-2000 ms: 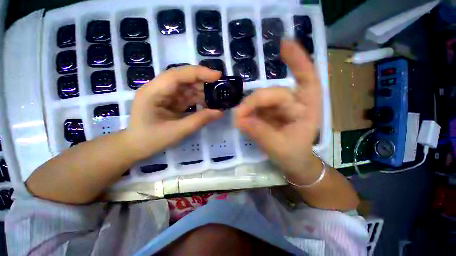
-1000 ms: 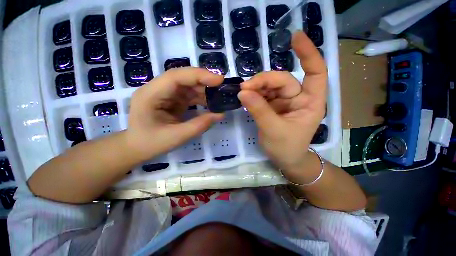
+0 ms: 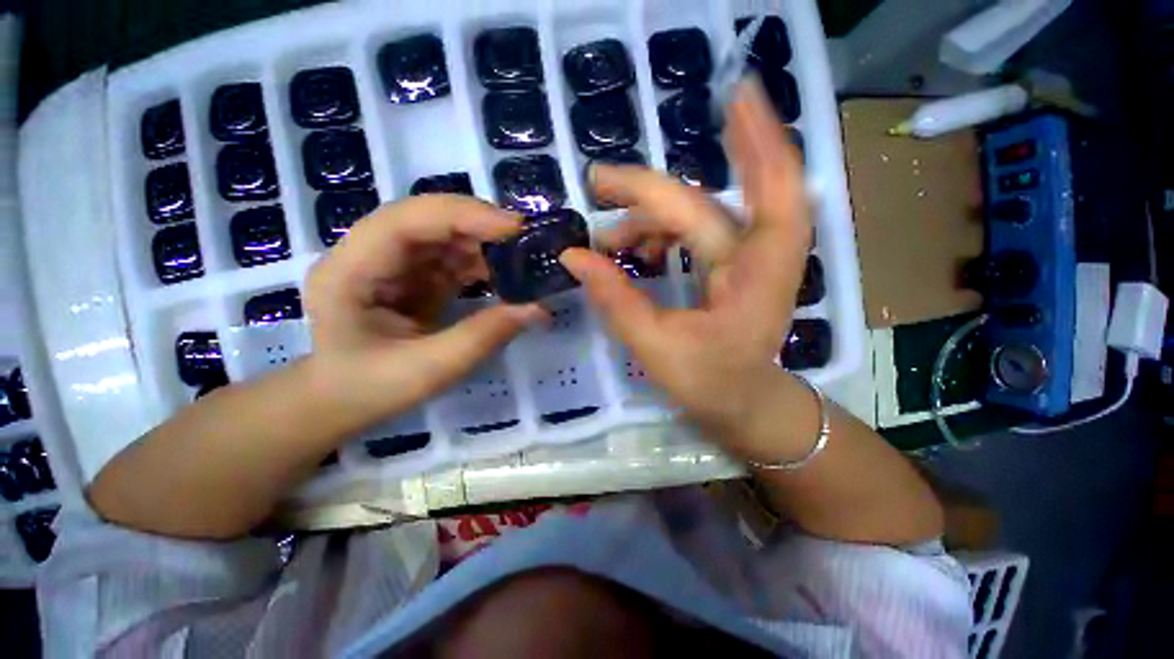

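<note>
My left hand [image 3: 399, 290] holds a black glossy rounded-square housing [image 3: 538, 260] upright between thumb and index finger, above the middle of the white tray [image 3: 431, 122]. My right hand [image 3: 721, 277] is just right of it, slightly blurred. Its thumb tip is at the housing's right edge, and its other fingers are spread. A clear film scrap [image 3: 736, 58] shows at the tip of its raised finger; how it is held cannot be told. No small piece is visible on the housing. A whitish sheet with groups of dark dots [image 3: 560, 376] lies over the tray's near pockets.
Rows of black housings [image 3: 337, 161] fill tray pockets. A brown board [image 3: 908, 213] lies right of the tray, then a blue box [image 3: 1030, 270] with knobs and gauge, a white pen-like stick [image 3: 966, 112] and a white adapter [image 3: 1138, 319]. More housings [image 3: 23, 470] show at the left edge.
My right fingers, pinched at the housing's right edge a second ago, have spread apart, leaving the thumb tip there. The left hand keeps the housing. The camera view has shifted slightly.
</note>
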